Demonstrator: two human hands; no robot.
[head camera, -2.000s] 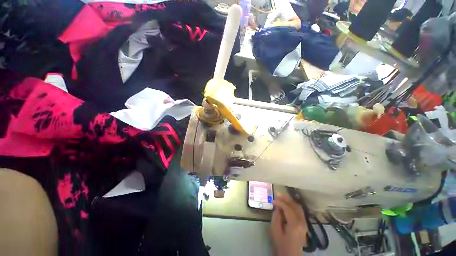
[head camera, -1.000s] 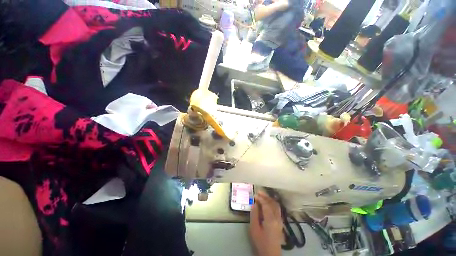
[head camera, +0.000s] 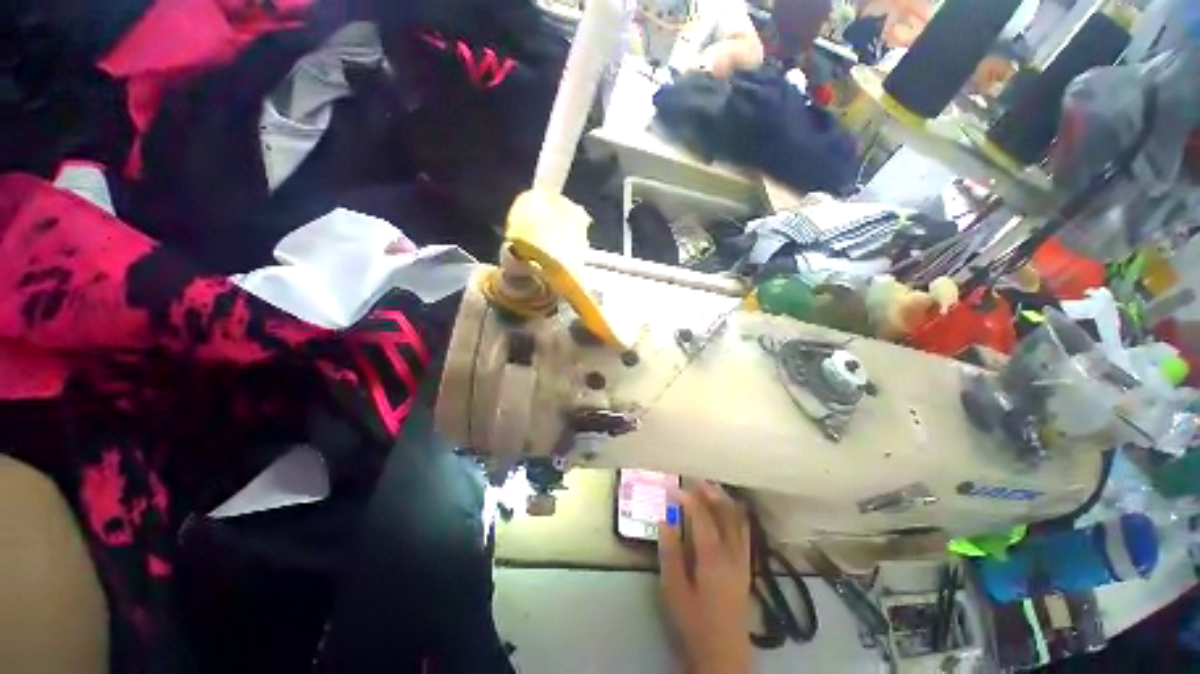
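Observation:
A smartphone (head camera: 642, 506) with a lit pinkish screen lies on the machine bed, right of the lamp-lit needle area. My right hand (head camera: 707, 553) is at the phone, fingers extended, one fingertip over its right part; it grips nothing. The off-white sewing machine head (head camera: 684, 408) spans the middle. Black and pink printed cloth (head camera: 198, 329) with a white flap (head camera: 349, 270) lies heaped left of it, and plain black cloth (head camera: 421, 553) reaches the needle area. My left hand is not in view; a blurred tan shape at the left edge cannot be told.
Black-handled scissors (head camera: 787, 599) lie right of my hand. A tray of small tools (head camera: 921, 625) and a blue bottle (head camera: 1053, 564) stand at lower right. Black thread cones (head camera: 950, 59) stand at upper right. Another person's arm (head camera: 730, 53) and dark cloth show behind the machine.
My right hand has moved from beside the phone onto its right part, its fingers now straighter. The camera view has shifted; the cloth heap looks the same.

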